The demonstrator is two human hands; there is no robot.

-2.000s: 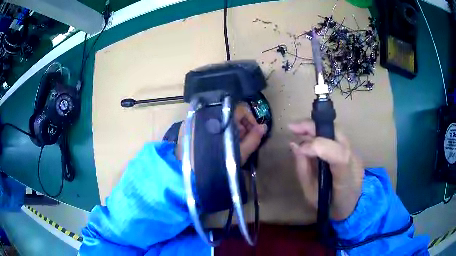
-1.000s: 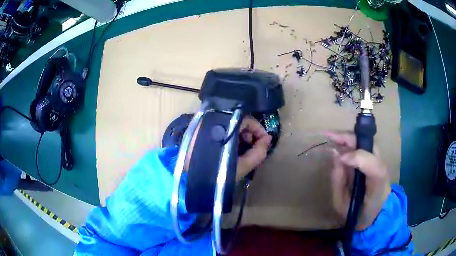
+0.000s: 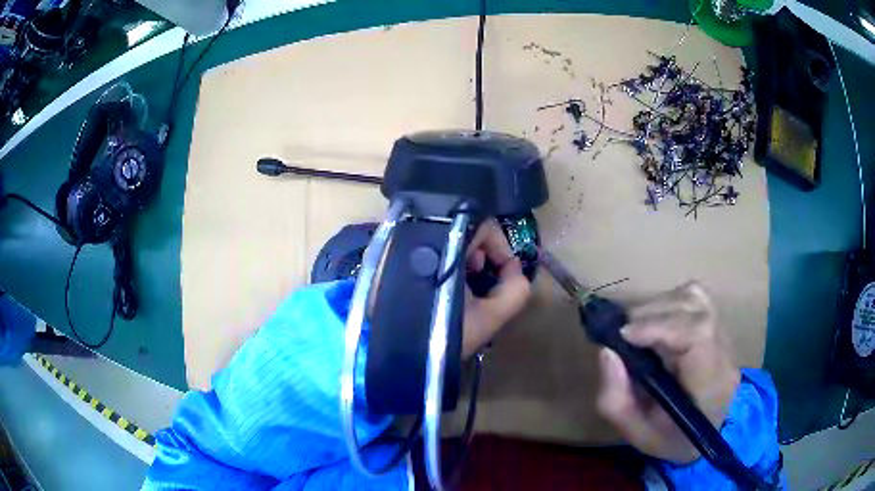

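A black headset [image 3: 413, 316] with two silvery hoops lies in front of me, its boom microphone [image 3: 321, 174] pointing left. My left hand [image 3: 497, 283] is at the open earcup, partly hidden behind the headband; its fingertips are pinched near the green circuit board [image 3: 523, 234], but what they pinch cannot be made out. My right hand [image 3: 672, 360] holds the soldering iron [image 3: 614, 331] by its black handle. The iron's tip is at the board's lower right edge; whether it touches is unclear. A thin dark wire [image 3: 610, 285] shows beside the iron's metal part.
A pile of small wired components [image 3: 696, 129] lies upper right on the cardboard [image 3: 259, 115]. The iron stand with yellowish sponge [image 3: 793, 144] and green solder reel [image 3: 721, 24] are beyond it. Another headset [image 3: 115, 173] lies left. A black cable [image 3: 480, 72] runs up from the work.
The soldering iron has swung from pointing up to the upper left, its tip now at the circuit board. My left hand has stayed at the earcup.
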